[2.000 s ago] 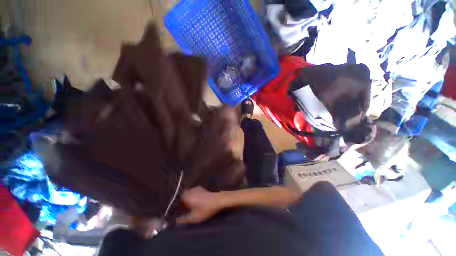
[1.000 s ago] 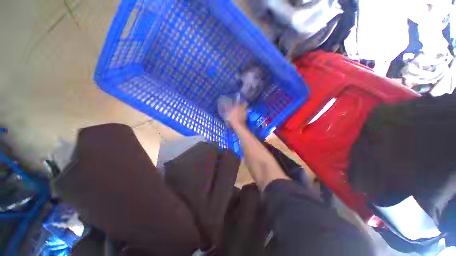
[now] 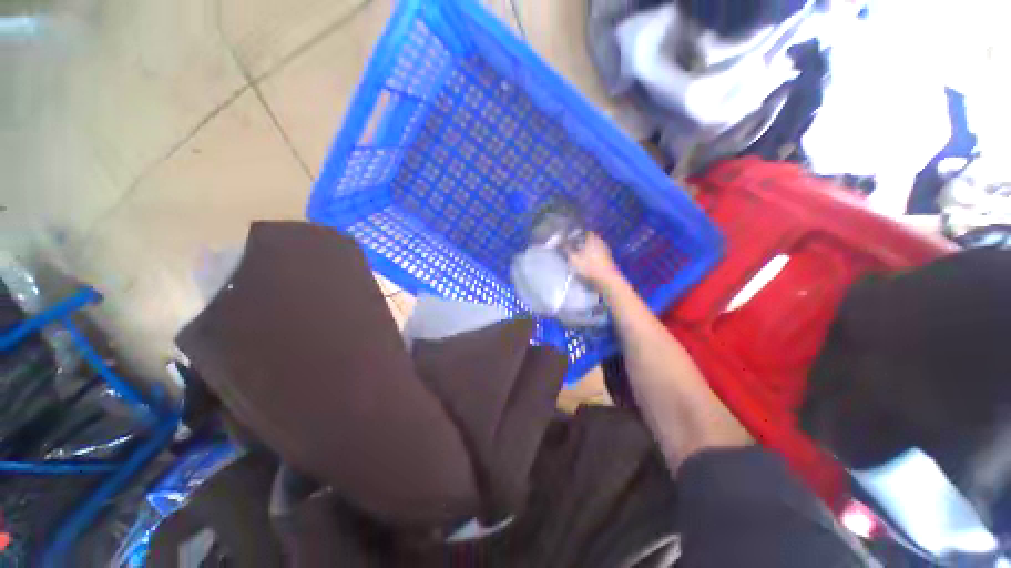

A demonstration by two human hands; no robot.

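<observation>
My right hand (image 3: 593, 262) reaches from the lower right into the blue crate (image 3: 399, 235). Its fingers touch a pale, rounded, partly see-through thing (image 3: 543, 277) at the crate's near right end. Blur hides whether they grip it. A smaller grey thing (image 3: 557, 222) lies just beyond. Brown garment panels (image 3: 333, 366) hang or lie in a large loose pile in front of my body, left of my right arm, with a pale grey piece (image 3: 455, 318) showing among them. My left hand is not in view.
A red plastic stool or container (image 3: 776, 322) stands against the crate's right side, with dark cloth (image 3: 920, 355) over it. A blue metal frame (image 3: 111, 383) is at lower left. White and grey cloth (image 3: 721, 83) lies at upper right, beside tiled floor (image 3: 166, 122).
The view has come closer to the crate. My right hand has left the brown panels and reached into the crate, then shifted slightly right over the pale thing.
</observation>
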